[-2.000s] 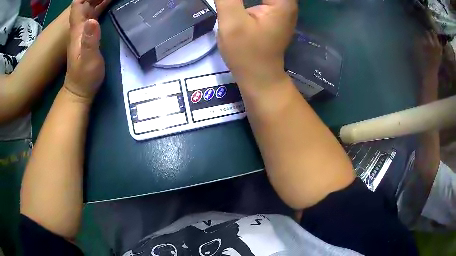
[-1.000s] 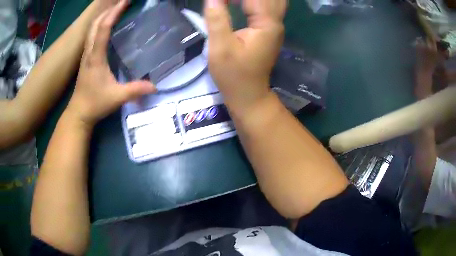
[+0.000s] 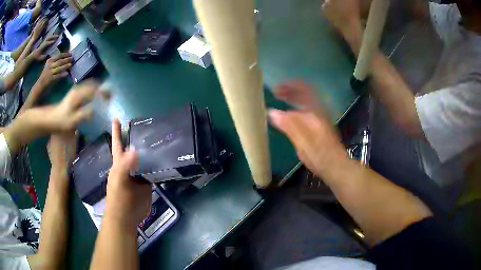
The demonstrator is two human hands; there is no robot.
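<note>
Black product boxes (image 3: 163, 142) are stacked on the table right of the scale, with printed tops and a pale label on the front side. My left hand (image 3: 126, 182) is upright against the left end of the top box; its grip is partly hidden. Another black box (image 3: 94, 171) lies left of my hand over the white scale (image 3: 164, 212), whose front panel shows partly behind my hand. My right hand (image 3: 306, 129) is raised right of the near pale pole, blurred, with fingers apart and nothing in it.
The pale pole (image 3: 240, 95) stands right of the stack; a second pole (image 3: 372, 42) is farther right. A black box (image 3: 153, 43) and a small white box (image 3: 195, 51) lie farther back on the green table (image 3: 211, 234). People's arms are at left; another person sits at right.
The view has swung right and up over the table. My right hand has moved away from the boxes, past the pole. My left hand is now against the stack right of the scale.
</note>
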